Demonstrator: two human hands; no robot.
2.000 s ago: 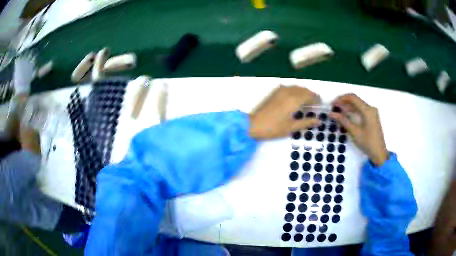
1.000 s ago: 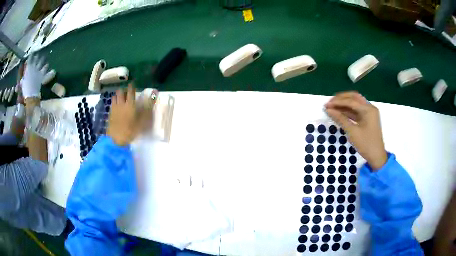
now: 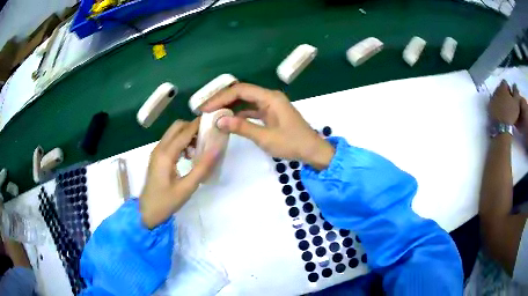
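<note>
My left hand (image 3: 173, 173) holds a cream-white device housing (image 3: 212, 136) upright in front of me. My right hand (image 3: 269, 122) is at its upper end, the thumb pressed on the round spot there and the fingers behind the top. Whether a black adhesive pad is under the thumb cannot be told. The sticker sheet (image 3: 311, 217) with rows of black discs lies on the white bench, partly under my right forearm. Spare sticker sheets (image 3: 68, 205) overlap at the left. Another housing (image 3: 122, 178) lies on the bench beside them.
The green conveyor belt (image 3: 243, 40) carries several cream housings, a black device (image 3: 94, 133) and a yellow scrap (image 3: 159, 51). A blue bin (image 3: 139, 13) stands beyond. Clear film (image 3: 197, 274) lies near my lap. Another person's arm (image 3: 499, 156) is at the right, another sleeve at lower left.
My left hand has come from the left side of the bench to the middle with a housing. My right hand has left the sheet and joined it. The view has turned right.
</note>
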